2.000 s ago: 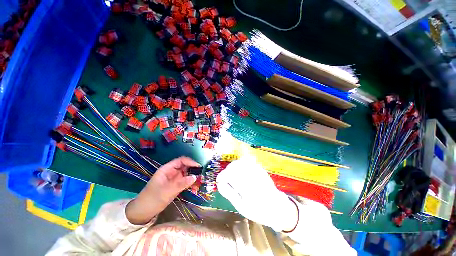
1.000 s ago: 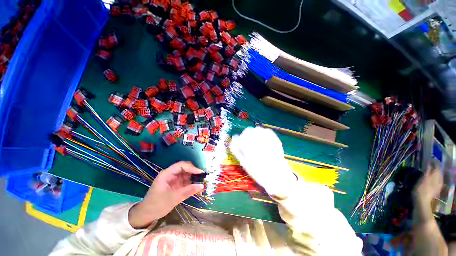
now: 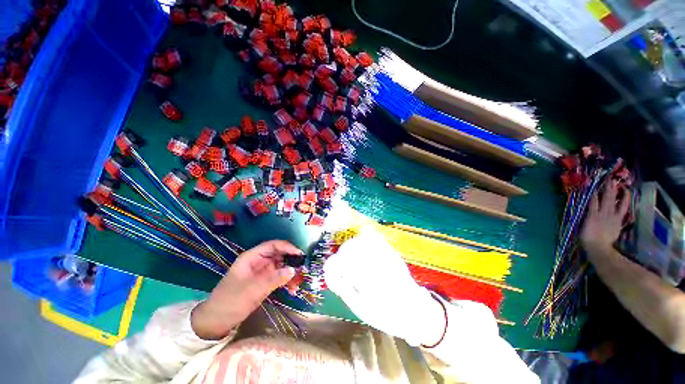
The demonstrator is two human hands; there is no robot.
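Note:
My left hand (image 3: 244,283), bare, holds a dark connector housing (image 3: 293,260) between thumb and fingers at the bench's near edge. Wire tails hang below the hand. My right hand (image 3: 366,268), in a white glove, is just right of it, over the near ends of the yellow wires (image 3: 451,253) and red wires (image 3: 458,286). Its fingertips are washed out by glare, so I cannot tell whether it grips a wire. Red-and-black connector housings (image 3: 289,90) lie heaped beyond my left hand.
Cardboard dividers (image 3: 458,169) separate blue wires (image 3: 451,116), white wires (image 3: 481,107) and others. Part-wired harnesses (image 3: 169,199) lie left, beside a large blue bin (image 3: 71,135). Another person's hand (image 3: 603,221) rests on a harness bunch (image 3: 571,247) at right, near a compartment box (image 3: 661,232).
My right hand has moved back from the green and yellow wires, down and left towards the held housing. The other person's hand has moved up and left onto the harness bunch.

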